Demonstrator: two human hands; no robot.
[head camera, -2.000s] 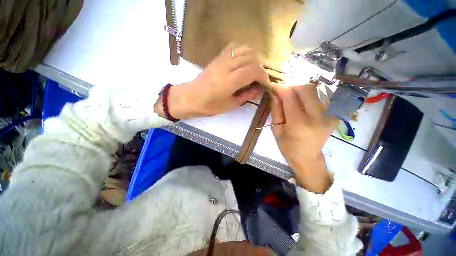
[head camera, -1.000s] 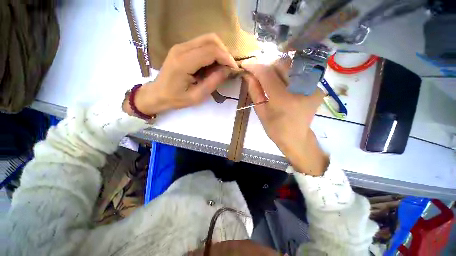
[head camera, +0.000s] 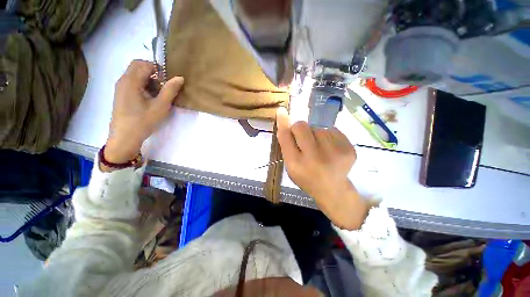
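The brown garment piece (head camera: 218, 64) lies on the white table with its right edge at the lit needle area (head camera: 287, 90), puckered near there. My left hand (head camera: 136, 110) pinches its left edge by the metal zipper teeth (head camera: 161, 61). My right hand (head camera: 317, 154) has its fingertips on the brown zipper tape (head camera: 273, 174) just below the needle area. The tape hangs over the table's front edge. A thin pointed tool (head camera: 269, 165) sticks out left from under my right hand. A small dark curved piece (head camera: 250, 128) lies left of the tape.
The sewing machine head (head camera: 354, 29) fills the upper right. Red-orange scissor loops (head camera: 389, 90), blue and lime-green snips (head camera: 376, 125) and a black phone (head camera: 455, 139) lie to the right. Brown garment heaps (head camera: 40, 87) are at the upper left. A blue bin edge (head camera: 196, 212) is below the table.
My left hand has left the zipper tape near the needle and moved left to the garment's left edge. My right hand stays near the needle, now lower. The view has shifted, showing more of the machine head.
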